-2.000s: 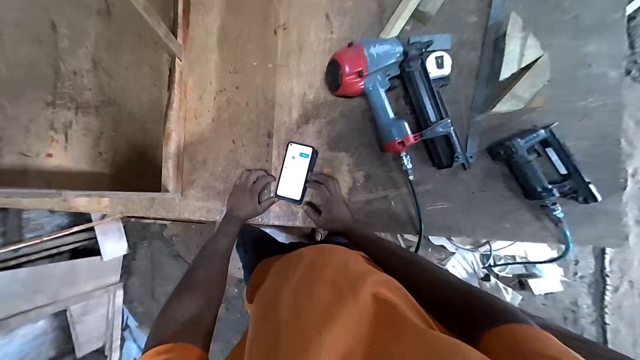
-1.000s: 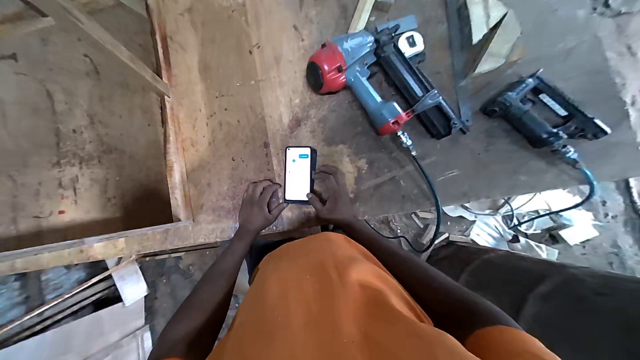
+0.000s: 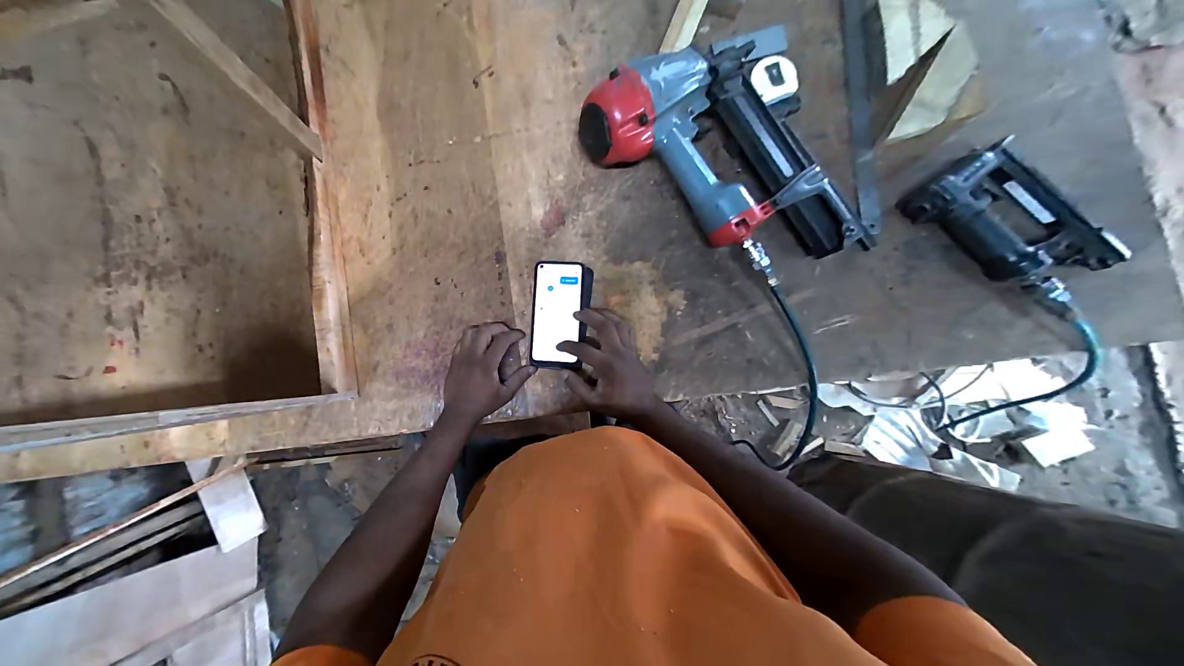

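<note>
A smartphone (image 3: 556, 319) with a lit white screen lies on the wooden workbench top (image 3: 435, 185), close to its front edge. My left hand (image 3: 483, 370) rests on the wood at the phone's left side, fingers bent, thumb near the lower left corner. From the right, my right hand (image 3: 610, 365) reaches over the phone, one finger over the lower screen and another at its right edge. A red and grey pneumatic nail gun (image 3: 694, 139) lies beyond my right hand, its black magazine pointing toward the lower right. Farther right is a black pneumatic stapler (image 3: 1004, 217).
A wooden frame (image 3: 331, 277) stands at the left. A tape measure (image 3: 774, 80) sits against the nail gun. Dark air hoses (image 3: 803, 347) run off the front edge. A metal bar (image 3: 860, 120) and wood offcuts (image 3: 925, 79) lie at the upper right. Scraps litter the floor.
My right hand's fingers have moved from the phone's right side to over its screen. The left hand stays beside the phone.
</note>
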